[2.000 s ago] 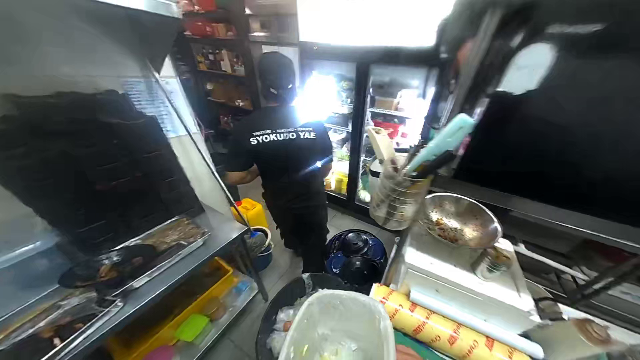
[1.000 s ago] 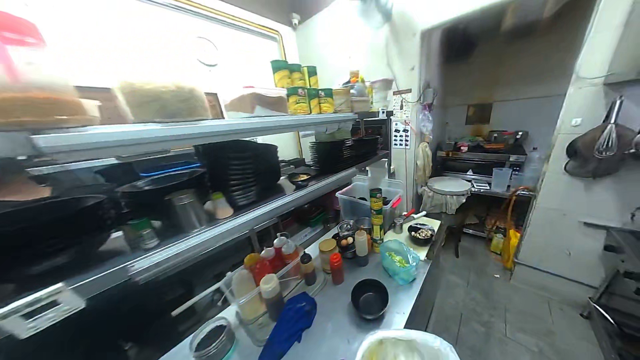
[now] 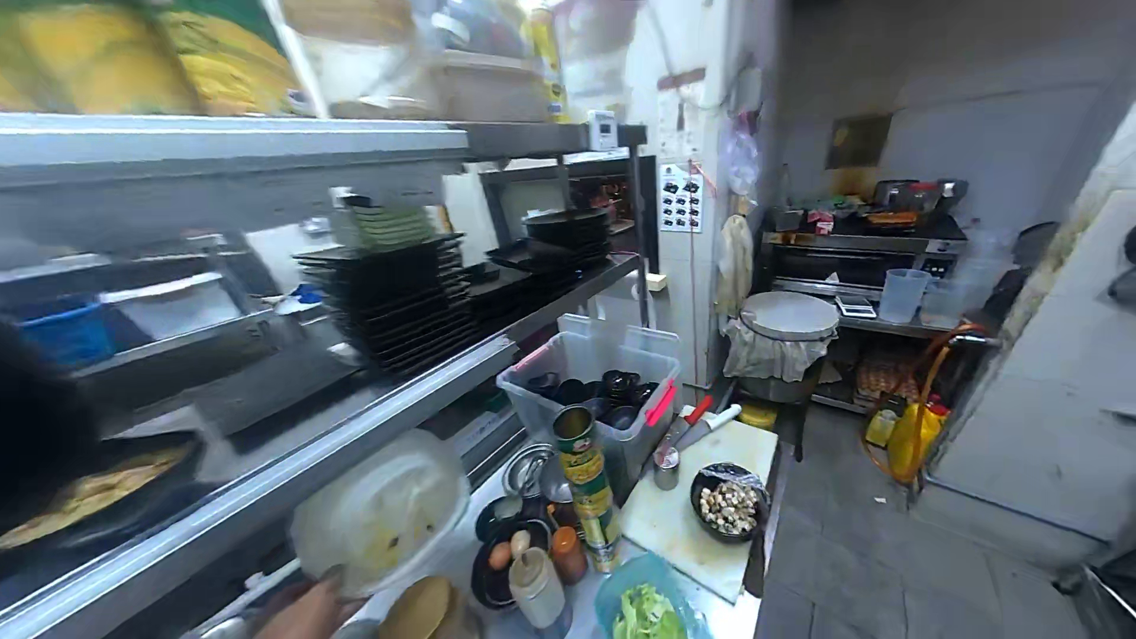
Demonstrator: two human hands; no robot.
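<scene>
At the bottom left, my left hand is blurred, with its fingers at the lower edge of a translucent plastic tub that is tilted and has small food scraps inside. My right hand is out of view. To the right of the tub are a squeeze bottle, a bottle with an orange cap, a stack of tins and eggs in a black bowl. Chopped lettuce lies in a bag-lined bowl. A black bowl of diced food stands on a white cutting board near knives.
A steel shelf with stacked black plates runs along the left. A clear bin of black bowls stands behind the tins. Farther back are a covered round container and an oven; tiled floor lies at right.
The view has swung from a co-worker by fridges to the worktop and shelves. The tub, low in the middle earlier, is now at the left and tilted, with a hand visible at it.
</scene>
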